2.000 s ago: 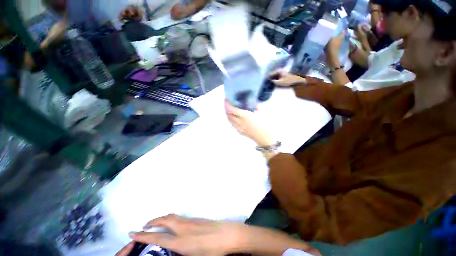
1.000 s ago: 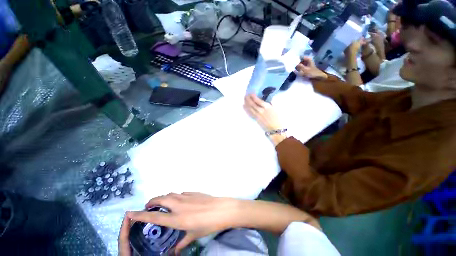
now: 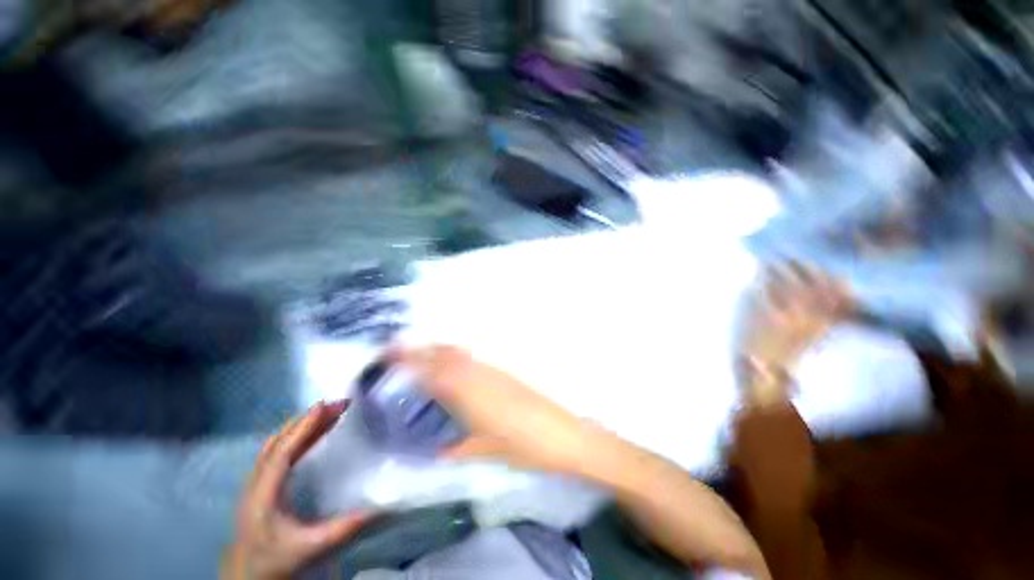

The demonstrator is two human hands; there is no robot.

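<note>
The frame is strongly blurred. My right hand (image 3: 471,397) holds a dark round housing (image 3: 406,410) with a greyish inside, just above the near left part of the white foam sheet (image 3: 578,312). My left hand (image 3: 289,499) is to the left of the housing and apart from it, fingers and thumb spread, with nothing seen in it. A blurred dark pile of inserts (image 3: 361,306) lies beyond the housing, at the sheet's left corner.
A neighbour's hand (image 3: 794,312) rests over the right part of the foam sheet, with a brown sleeve (image 3: 777,476) below. A dark flat smartphone (image 3: 539,185) lies beyond the sheet. Blurred dark stacked shapes (image 3: 113,329) stand at the left.
The view has swung left. My left hand has let go of the housing and moved away from it; my right hand still holds it. The neighbour's near hand has left the clear sleeve.
</note>
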